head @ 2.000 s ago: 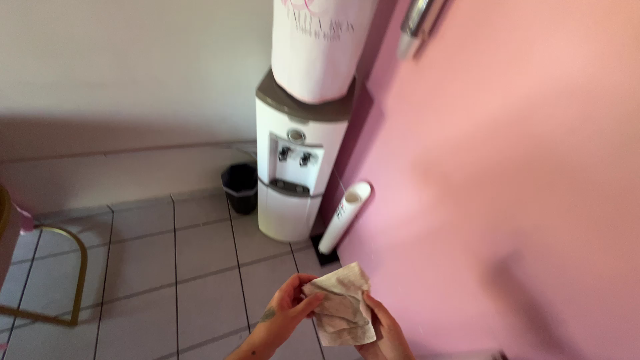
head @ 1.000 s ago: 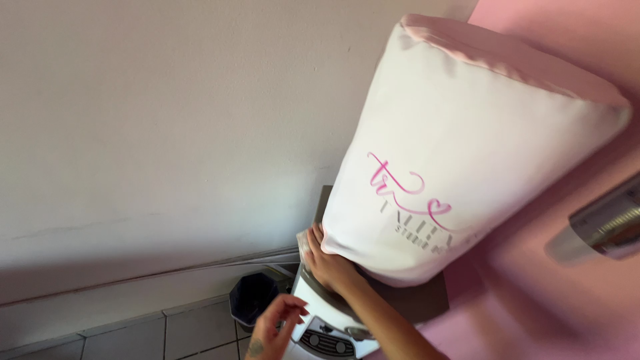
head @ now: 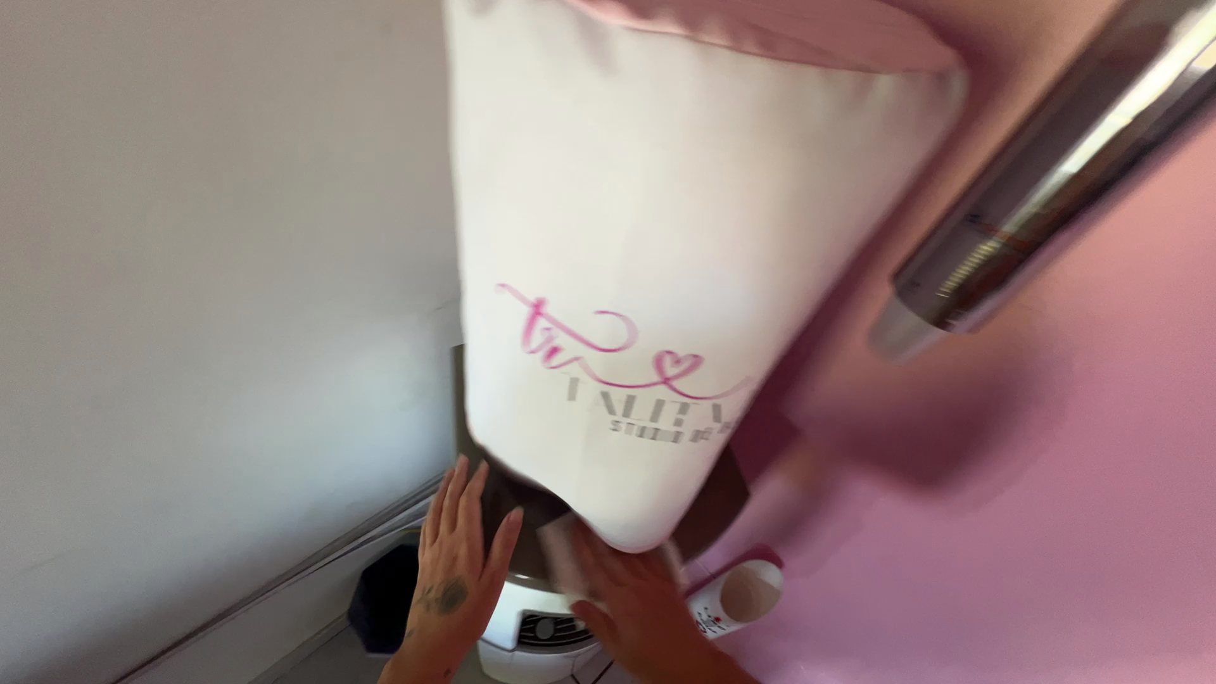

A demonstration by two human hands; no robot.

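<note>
A white fabric cover (head: 655, 218) with a pink top and printed writing stands over the bottle on the water dispenser (head: 537, 632). My left hand (head: 461, 556), fingers apart and holding nothing, is at the left edge of the dispenser's grey-brown top (head: 518, 503). Below the cover's lower edge, my right hand (head: 632, 594) presses a pale cloth (head: 568, 556) on that top. The right hand is blurred, and the cover hides part of its fingertips.
A dark bin (head: 380, 598) is on the floor at the left. Cables (head: 313, 560) run along the white wall. At the right, a white tube-shaped holder (head: 746, 598) stands by the pink wall, and a shiny metal cylinder (head: 1035, 180) juts in above.
The cloth, held in both hands two seconds ago, is now under my right hand on the dispenser top. Since one second ago, my right hand has moved from the top's left side toward its front.
</note>
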